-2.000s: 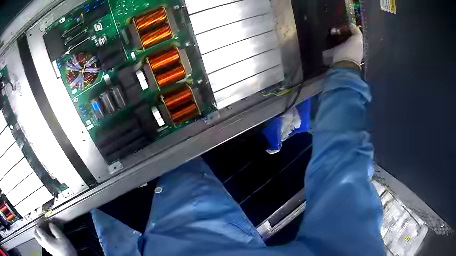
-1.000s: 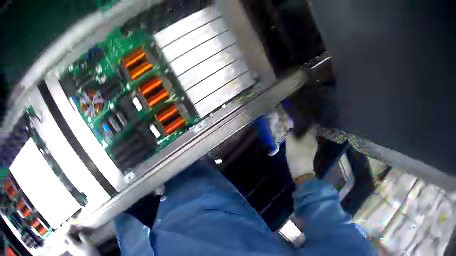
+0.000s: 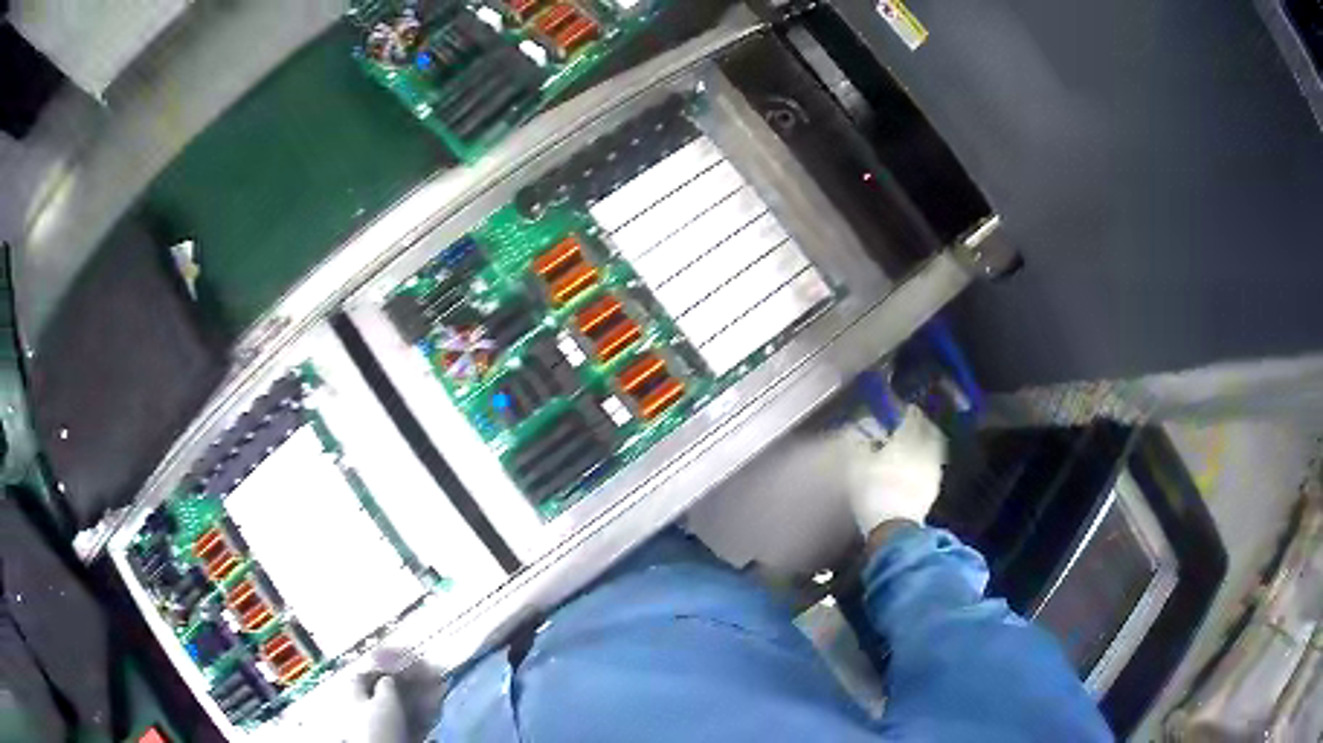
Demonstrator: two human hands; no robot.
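Note:
A green circuit board (image 3: 505, 235) with three orange coils and white parallel strips lies in a silver carrier frame (image 3: 433, 447) on the conveyor. A second framed board (image 3: 322, 537) lies to its left. My gloved right hand (image 3: 895, 468) is below the conveyor's near rail (image 3: 755, 436), with its fingertips at a blue holder (image 3: 946, 370). Its fingers are blurred, and whether they grip anything cannot be told. My gloved left hand (image 3: 380, 711) is at the near rail by the bottom edge, small and partly cut off.
Another board (image 3: 486, 124) lies on a green surface (image 3: 305, 160) beyond the far rail. Dark foam sheets (image 3: 124, 363) are at the left. A large grey machine (image 3: 1117, 203) stands at the right. A dark-rimmed object (image 3: 1110, 595) is below the conveyor on the right.
My right hand has come away from the machine side at the conveyor's end and down to the blue holder. The view has shifted, showing more of the far side. My left hand remains by the near rail.

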